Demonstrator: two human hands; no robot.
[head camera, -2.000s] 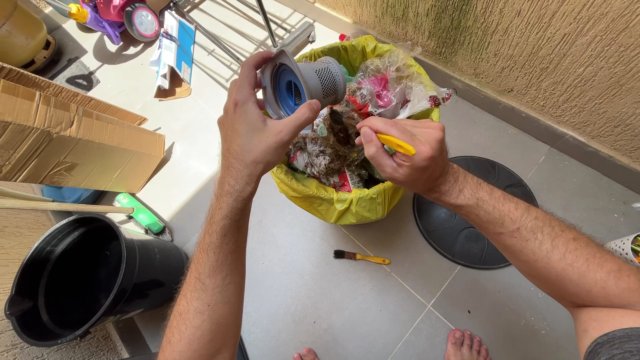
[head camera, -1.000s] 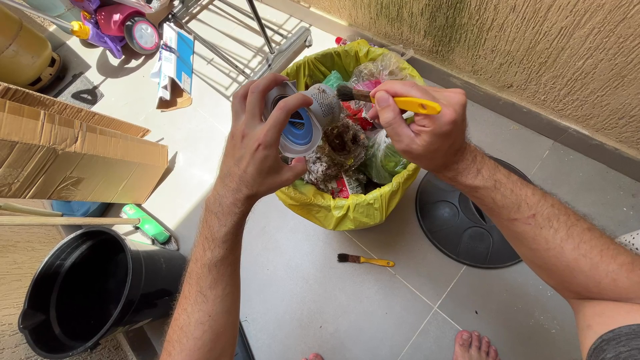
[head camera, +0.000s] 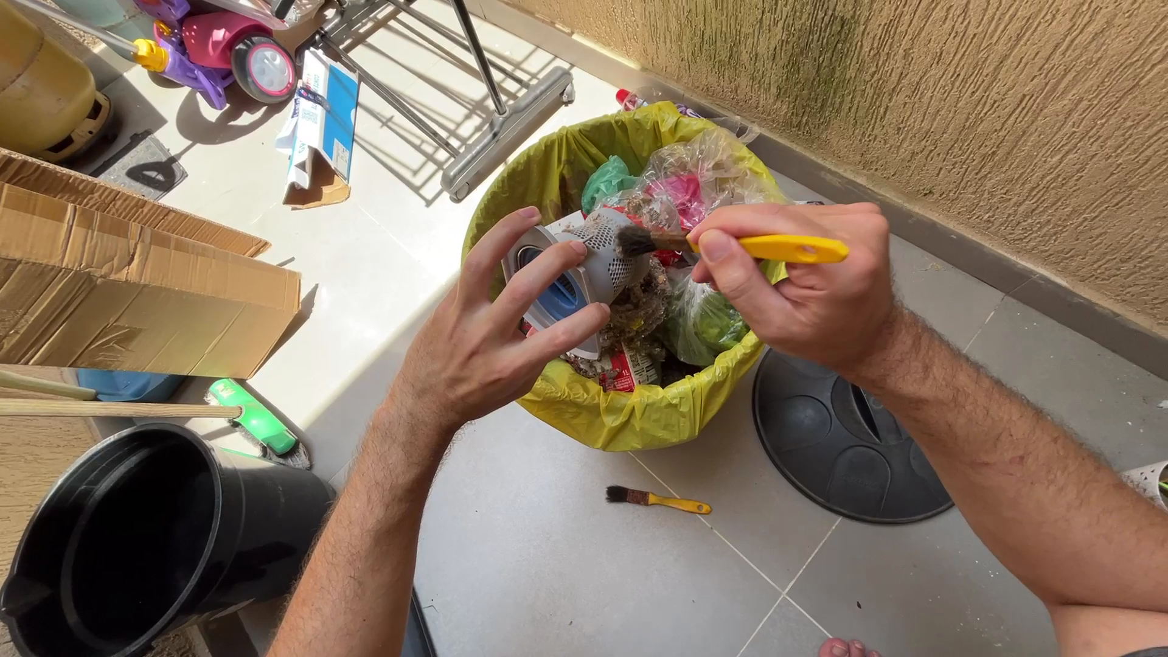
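My left hand (head camera: 497, 333) grips a grey plastic filter part (head camera: 598, 255) with a perforated mesh cylinder and a blue centre, tilted over a trash bin lined with a yellow bag (head camera: 630, 415). My right hand (head camera: 794, 283) holds a paintbrush by its yellow handle (head camera: 803, 248), and its dark bristles (head camera: 636, 241) touch the mesh. Below them in the bin lie clumps of grey dust (head camera: 639, 310), a knotted clear bag with green contents (head camera: 707, 315) and crumpled clear plastic (head camera: 721, 169). A second, smaller brush with a yellow handle (head camera: 677, 503) lies on the floor tiles.
A round black lid (head camera: 821, 456) lies right of the bin, beside the textured wall (head camera: 1004, 137). At the left stand a black bucket (head camera: 109, 538), flattened cardboard (head camera: 146, 292) and a green broom head (head camera: 260, 417). A metal rack (head camera: 511, 123) is behind the bin.
The brush, held above the bin's dusty contents two seconds ago, now has its bristles against the mesh. My left hand has turned the filter part and brought it lower over the bin.
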